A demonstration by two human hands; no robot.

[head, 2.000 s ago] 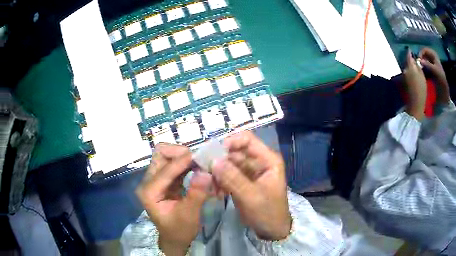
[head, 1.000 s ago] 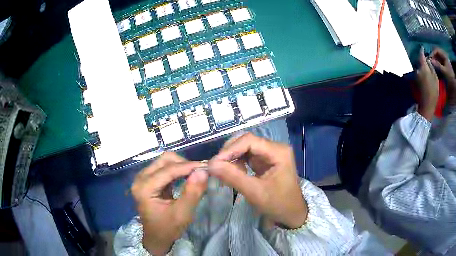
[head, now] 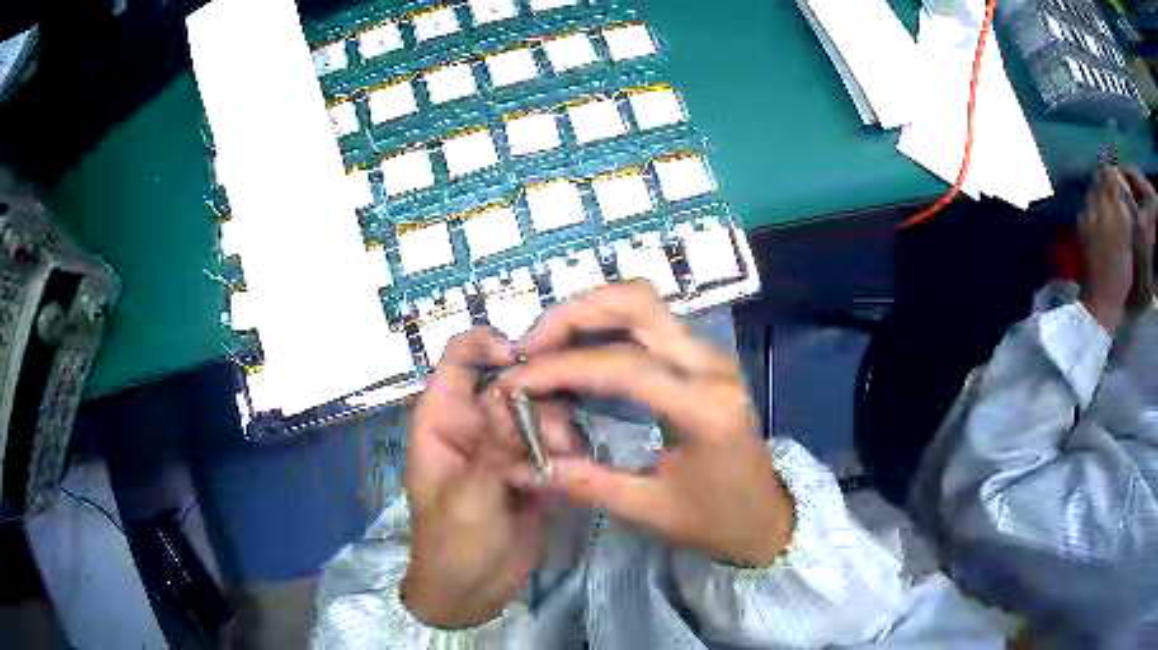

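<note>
A small flat unit (head: pixel 531 432), seen nearly edge-on, is held in front of my body, just below the front edge of the tray. My right hand (head: pixel 660 438) grips it between thumb and fingers. My left hand (head: pixel 470 470) is cupped against its left side, with fingertips close to its upper end; the left fingers partly overlap behind it. The clear blister tray (head: pixel 749 273) holds rows of white square units (head: pixel 555 203) with yellow-gold bands. A long white sheet (head: pixel 286 216) lies across the tray's left part.
Long white strips (head: pixel 971 114) lie on the green mat (head: pixel 800 140) at right, with an orange cable (head: pixel 975 108) over them. A grey instrument (head: pixel 51 330) stands at left. A neighbour's hands (head: pixel 1111 241) and sleeve are at right, near a grey tray (head: pixel 1079 57).
The unit has turned from face-on to nearly edge-on. My right hand has risen and opened into a wider pinch around it. My left hand has moved right. The neighbour's hands have shifted right.
</note>
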